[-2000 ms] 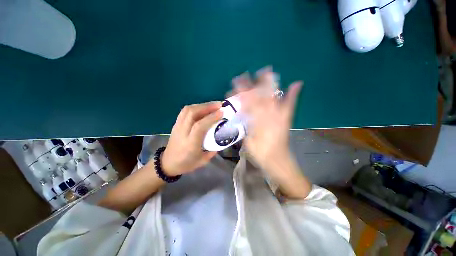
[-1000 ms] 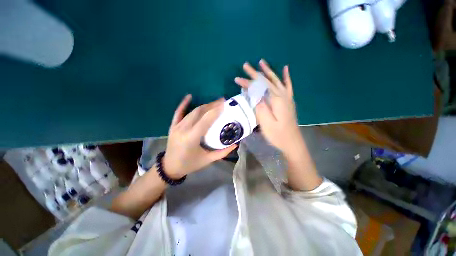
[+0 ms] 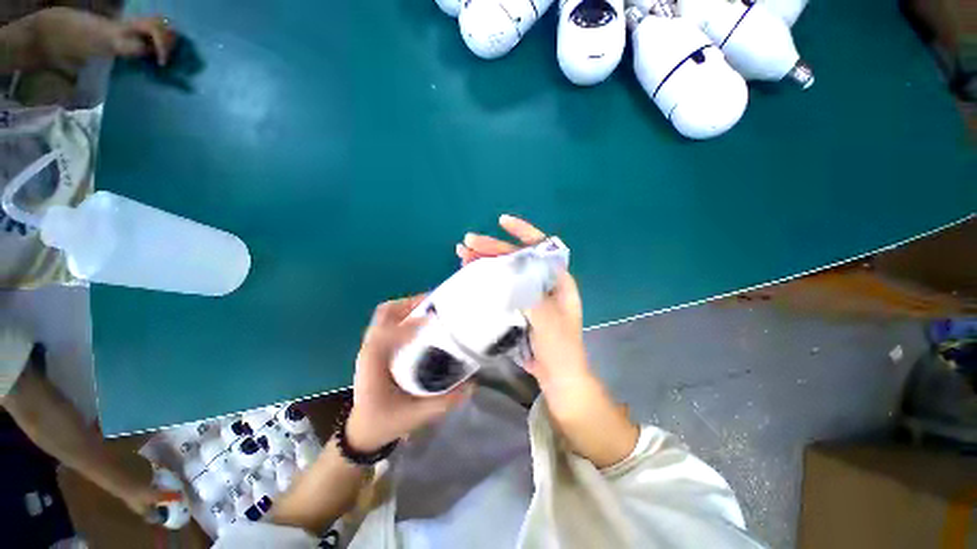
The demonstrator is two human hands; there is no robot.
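A white bulb-shaped security camera [image 3: 455, 322] is held over the near edge of the dark green table, its round black lens low at the left and a second black window lower right of the middle. My left hand [image 3: 391, 375], with a dark bead bracelet at the wrist, grips the rounded end. My right hand [image 3: 557, 327] is around the narrow end, with its fingers behind it. A whitish patch at that end may be the wiping cloth; blur and the white body make it hard to tell.
A wash bottle [image 3: 161, 252] lies at the table's left. White cameras [image 3: 691, 80] are heaped at the far side. A carton of cameras [image 3: 241, 456] is low left. Another person's hand [image 3: 150, 41] is at the far left; another hand [image 3: 145, 499] holds a camera beside the carton. A cardboard box [image 3: 884, 499] stands lower right.
The view has shifted, showing more of the pile, the bottle and another person. My right hand has closed around the camera's narrow end; its fingers were spread before. The camera has turned, showing the second window.
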